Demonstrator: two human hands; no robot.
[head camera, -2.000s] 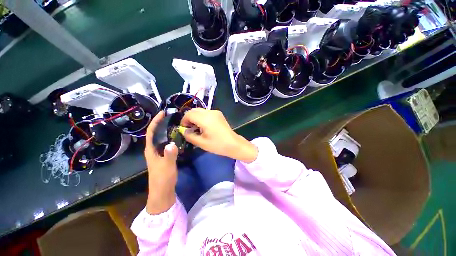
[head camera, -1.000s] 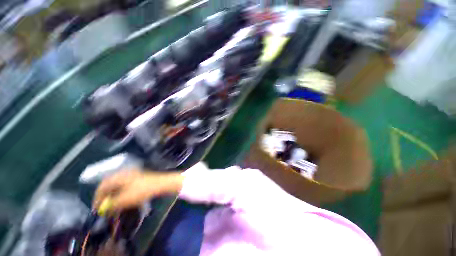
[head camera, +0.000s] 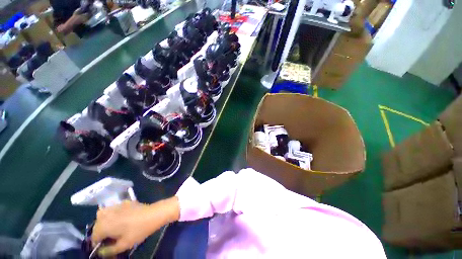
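My right hand (head camera: 119, 226) is at the lower left, fingers bent down over a black camera head that is mostly hidden beneath it. A small yellow piece (head camera: 107, 250) and a thin light strand or stick show at its fingertips. A white bracket (head camera: 103, 191) stands just behind the hand. Another white-housed unit (head camera: 53, 243) is to the left, cut off by the bottom edge. My left hand is not in view.
Two rows of part-assembled cameras (head camera: 161, 154) with red wires run along the green bench. An open carton (head camera: 324, 121) with white and black parts stands right. Brown cartons (head camera: 423, 202) lie far right. A person's hand (head camera: 71, 23) shows at upper left.
The view has swung right, bringing the camera rows and carton nearer the middle. My left hand has dropped out of view. My right hand now shows at the lower left.
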